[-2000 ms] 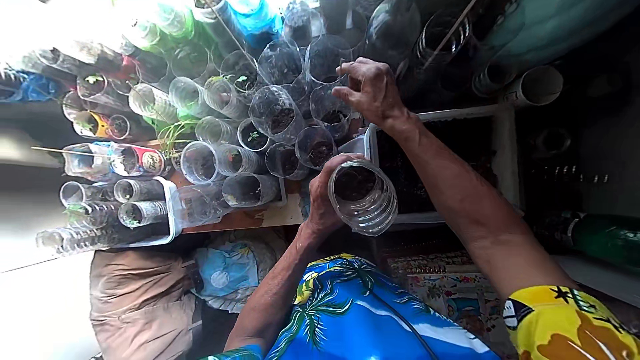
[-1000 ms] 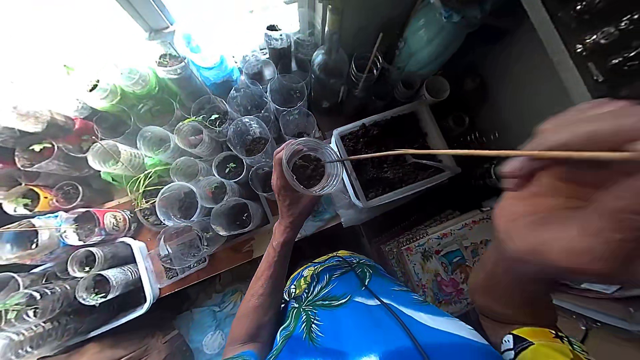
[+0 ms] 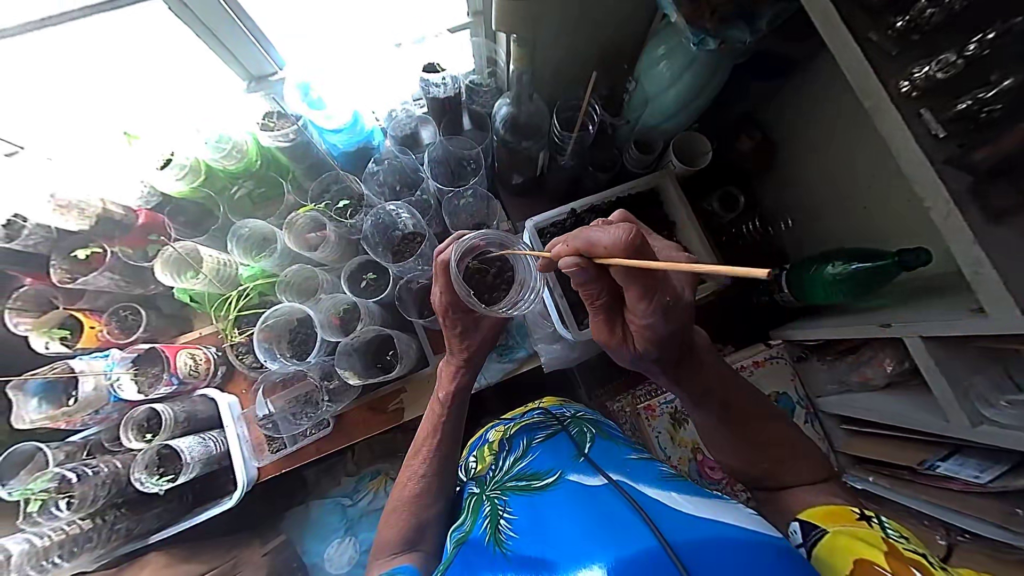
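My left hand is closed around a clear ribbed plastic cup with dark soil inside; its open mouth faces me. Between the fingers and thumb of my right hand lies a thin wooden stick. The stick's narrow end reaches over the rim into the cup, near the soil; whether it touches the soil I cannot tell. Just behind my right hand a white plastic tray holds loose dark soil. Close to the left hand's far side stand clear cups of soil, one with a small seedling.
Many cut-bottle pots crowd the wooden surface to the left, by the bright window. A white-rimmed tray holds more cups. Beyond stand a glass bottle and a jar with a stick. A green bottle lies on the right shelf.
My right hand was empty over the cups two seconds ago; one second ago it held the stick, farther right. It is now closer to the cup, which my left hand has held throughout.
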